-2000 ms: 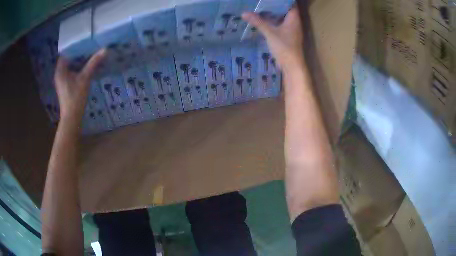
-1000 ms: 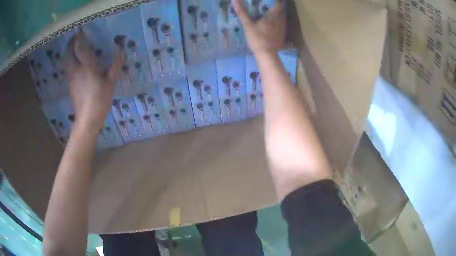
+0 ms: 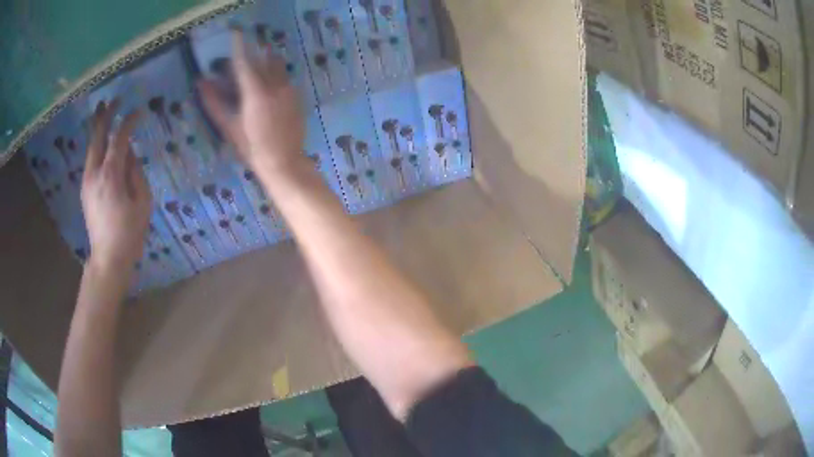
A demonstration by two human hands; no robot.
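Observation:
A large open master carton [image 3: 393, 268] lies in front of me. Rows of slim light-blue retail boxes [image 3: 393, 143] with dark round-headed pictures stand side by side inside it. My left hand [image 3: 117, 192] is over the boxes at the left, fingers slightly apart, palm down. My right hand [image 3: 259, 112] is near the middle of the upper row, thumb and fingers spread at a box edge by a dark gap. Whether it grips that box I cannot tell. My forearms hide some boxes.
A brown printed carton [image 3: 714, 80] stands at the upper right. A glossy white surface [image 3: 705, 223] runs down the right side. Smaller cartons [image 3: 660, 312] sit on the green floor [image 3: 527, 357]. My dark-clothed legs show below the carton.
My right hand has moved left from the right end of the upper row to its middle. My left hand has shifted left and down. The row I held two seconds ago now sits inside the carton.

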